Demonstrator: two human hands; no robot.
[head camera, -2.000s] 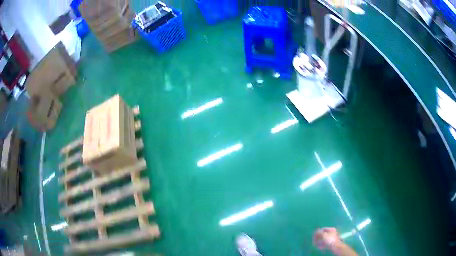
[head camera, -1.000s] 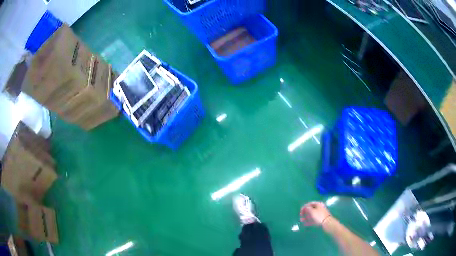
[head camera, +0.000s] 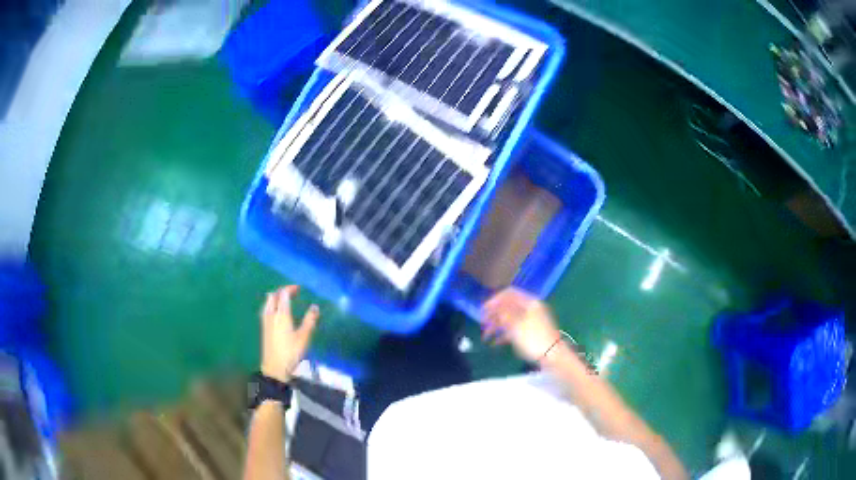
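Observation:
Solar panels (head camera: 380, 173), black with thin silver lines and white borders, lie in a large blue crate (head camera: 310, 258) right in front of me. Another panel (head camera: 436, 54) lies behind the front one in the same crate. My left hand (head camera: 284, 336), with a black band on the wrist, is held near the crate's front left, fingers apart and empty. My right hand (head camera: 516, 321) is near the front corner of a second blue crate (head camera: 580, 202); its fingers are blurred and partly curled, and I cannot tell if they touch the rim.
The second crate has a brown cardboard sheet (head camera: 510, 228) inside. A blue stool (head camera: 787, 361) stands at the right. A green bench (head camera: 723, 47) with a multicoloured heap (head camera: 807, 89) curves along the upper right. Brown slats (head camera: 160, 436) and more panels (head camera: 327, 436) show at the lower left and bottom.
The view has moved up to the crates, which are now close in front of me. My left hand has come into view. My right hand has moved from over the floor to the second crate.

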